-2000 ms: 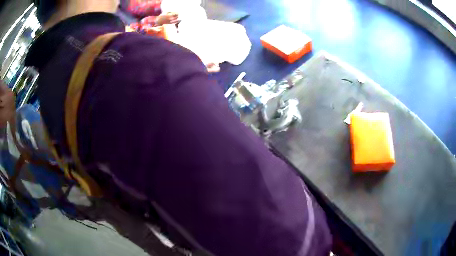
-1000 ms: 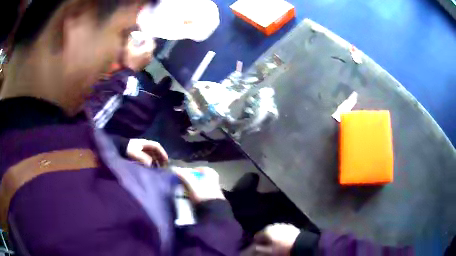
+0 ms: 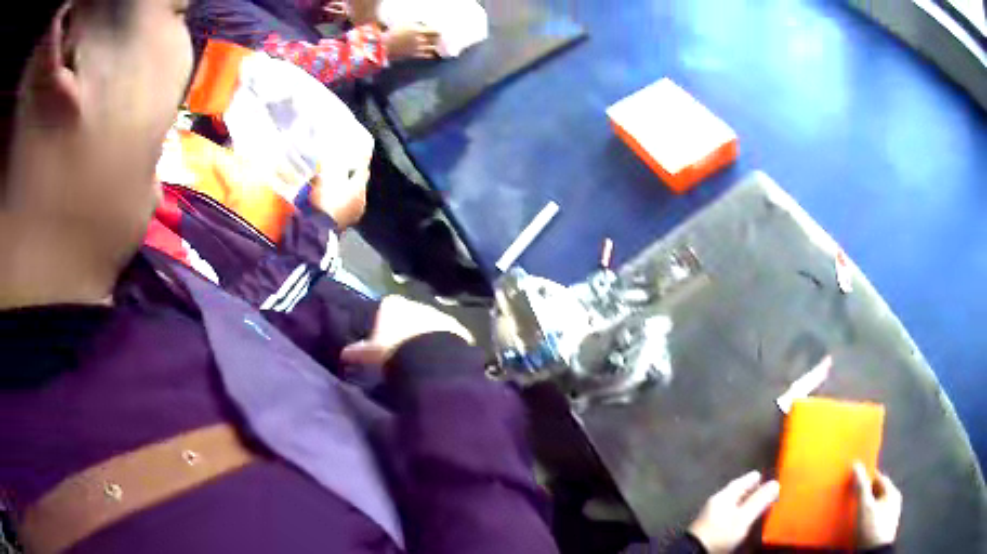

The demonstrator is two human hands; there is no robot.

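Note:
An orange box (image 3: 820,465) lies on the dark grey board at the lower right, orange face up. My left hand (image 3: 734,513) is at its left edge, fingers apart; I cannot tell if the fingertips press on it. My right hand (image 3: 880,509) grips its right side, with a finger over the orange face. A narrow white strip (image 3: 804,385) lies just above the box's top left corner.
The grey board (image 3: 725,357) has a silvery, clear crumpled heap (image 3: 606,346) on its left. Another orange box (image 3: 673,135), pale side up, lies on the blue surface (image 3: 520,152). A person in purple (image 3: 271,433) stands close at left; others are behind with white bags.
Both my hands have come to the orange box. The nearby person's hands have shifted. The view has moved, showing more of the blue surface and the people at the upper left.

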